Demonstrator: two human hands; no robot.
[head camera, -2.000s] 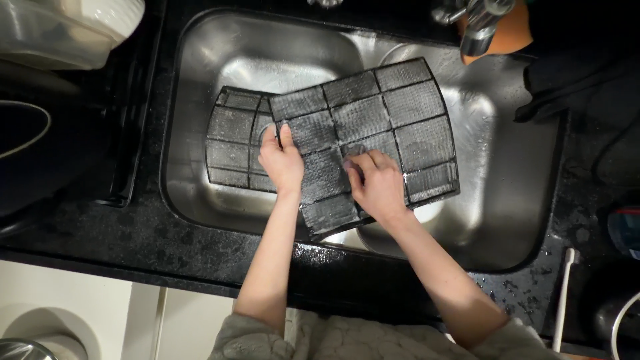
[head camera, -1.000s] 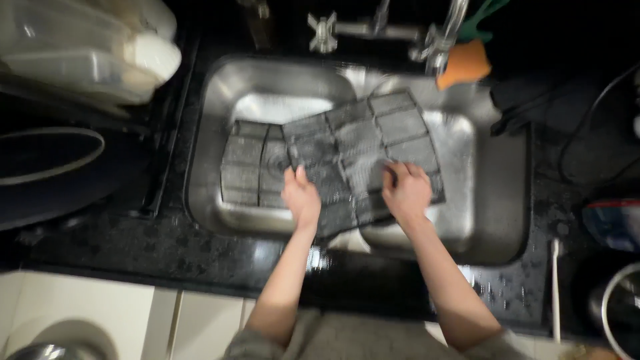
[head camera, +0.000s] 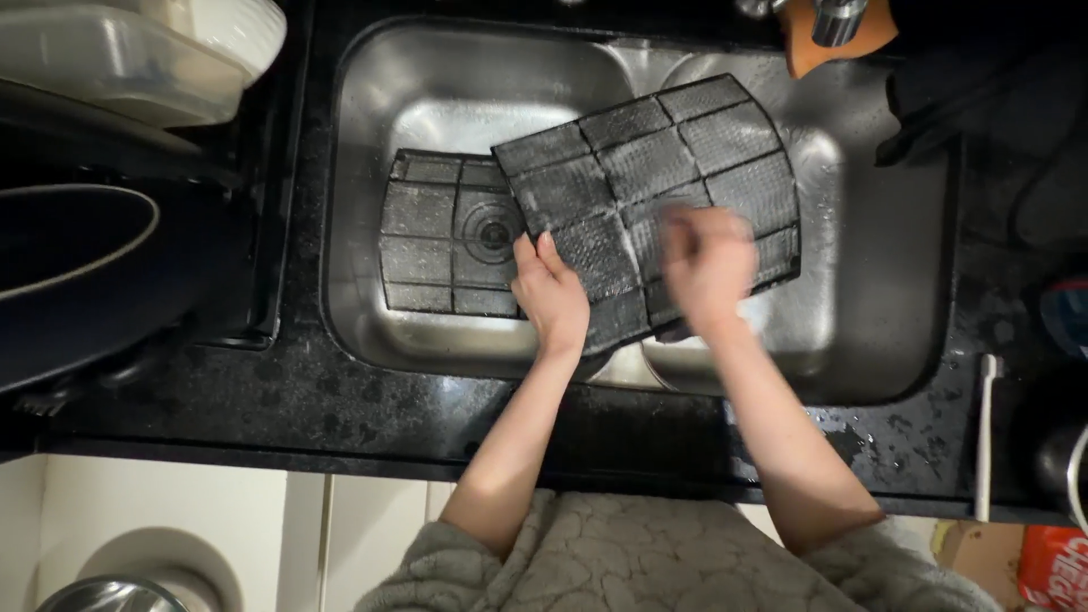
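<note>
A curved black mesh filter panel (head camera: 650, 161) with a dark grid frame lies tilted across the divider of the stainless-steel double sink (head camera: 374, 102). My left hand (head camera: 552, 297) grips its lower left edge between thumb and fingers. Over the panel's lower right part is my right hand (head camera: 710, 263), blurred, with its fingers curled down at the mesh; whether something is inside them cannot be seen. A second mesh panel (head camera: 416, 234) rests in the left basin, partly beneath the first, and circular rings show through near its right side.
An orange cloth or sponge (head camera: 837, 42) is by the faucet (head camera: 837, 21). A white toothbrush (head camera: 984, 442) lies right of the sink on the black countertop (head camera: 408, 416). Left stand a dark pan (head camera: 76, 255) and clear plastic containers (head camera: 127, 68). Dark cloth-like material (head camera: 935, 102) overhangs the right basin.
The right hand stays at the upper panel, shifting over its mesh. My left hand keeps its hold on the panel's left edge. The view has tilted and shifted between frames.
</note>
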